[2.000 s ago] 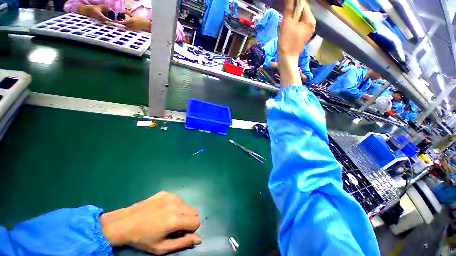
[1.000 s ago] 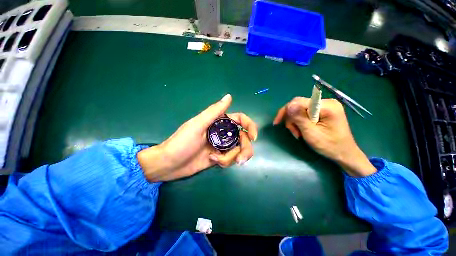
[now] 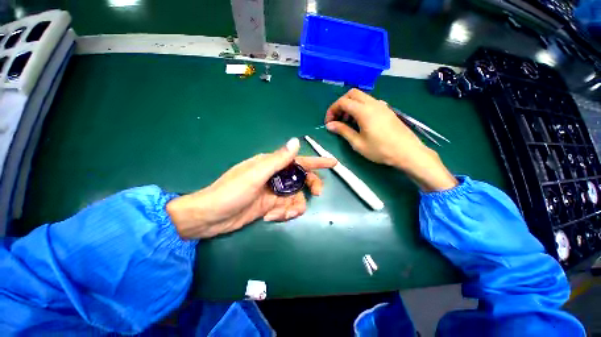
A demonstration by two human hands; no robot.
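Observation:
My left hand (image 3: 254, 191) holds a round black watch case (image 3: 287, 180), its inner side with small silvery parts facing up. An off-white pry stick (image 3: 349, 176) lies on the green mat, its thin end near my left fingertips. My right hand (image 3: 372, 128) is over the mat with thumb and index finger together at a tiny blue piece (image 3: 321, 127); whether they grip it is too small to tell. Silver tweezers (image 3: 422, 126) lie just behind my right hand, partly hidden by it.
A blue bin (image 3: 344, 52) stands at the far edge, right of a metal post (image 3: 248, 26). White blister trays (image 3: 39, 72) are stacked at left. A black gridded tray (image 3: 537, 151) is at right, with black round units (image 3: 455, 81) beside it. White strips (image 3: 370, 264) and a white pad (image 3: 256, 289) lie near the front.
My right hand has let go of the pry stick, which now lies on the mat, and has moved to the tiny blue piece. My left hand still holds the watch case.

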